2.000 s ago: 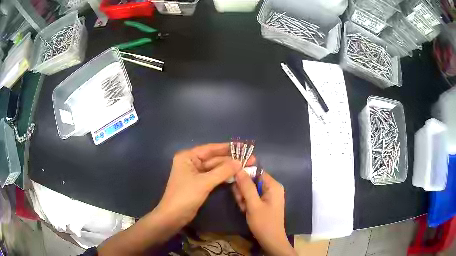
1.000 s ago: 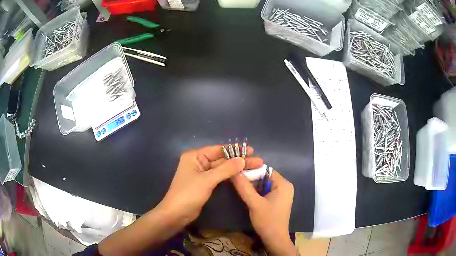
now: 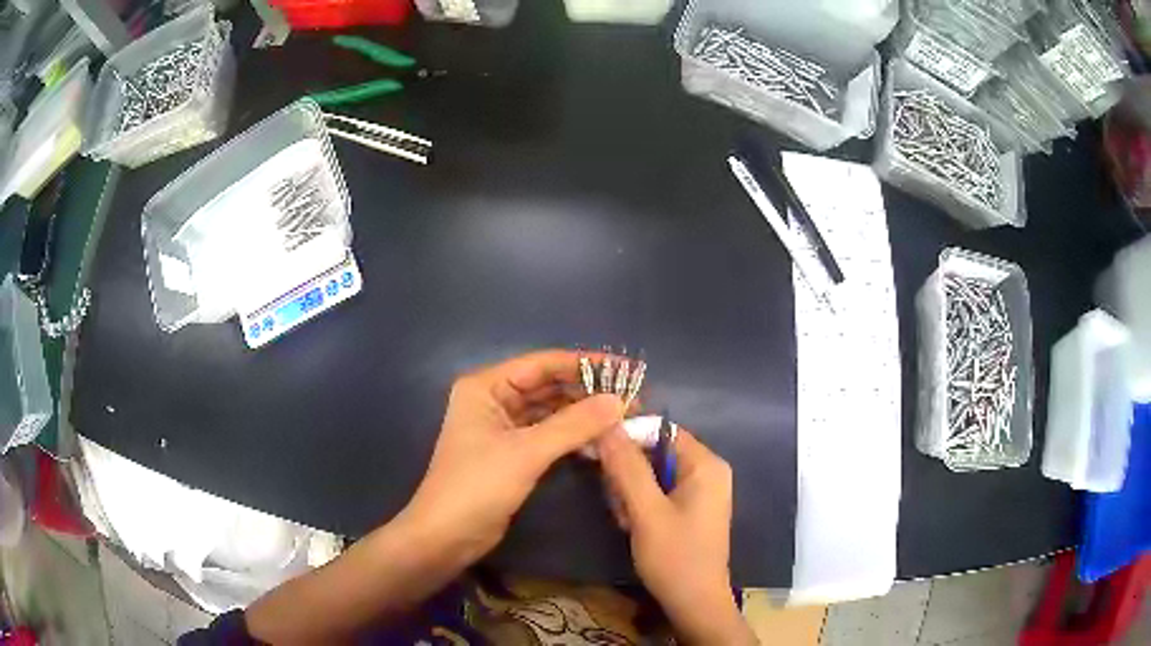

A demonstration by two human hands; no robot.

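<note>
Several slim metal rods point(image 3: 611, 375) stand fanned out between the thumb and fingers of my left hand point(image 3: 511, 435), tips pointing away from me. My right hand point(image 3: 669, 505) touches my left fingertips at the rods' lower ends. It holds a blue-handled tool point(image 3: 665, 464) with a dark tip, mostly hidden in the palm. A white finger wrap point(image 3: 644, 429) is on a right-hand finger. The lower ends of the rods are hidden by my fingers.
Tubs of rods stand at right point(image 3: 974, 360), upper right point(image 3: 949, 152), top point(image 3: 770, 76) and upper left point(image 3: 158, 95). At left, a clear tub point(image 3: 177, 240) rests on a digital scale point(image 3: 303, 307). Pens point(image 3: 789, 215) lie on a paper list point(image 3: 846, 442). Green-handled pliers point(image 3: 360, 92) lie upper left.
The rods' fan closed up somewhat, then spread again in my left fingers. The blue tool now stands more upright in my right hand. The whole view has shifted slightly.
</note>
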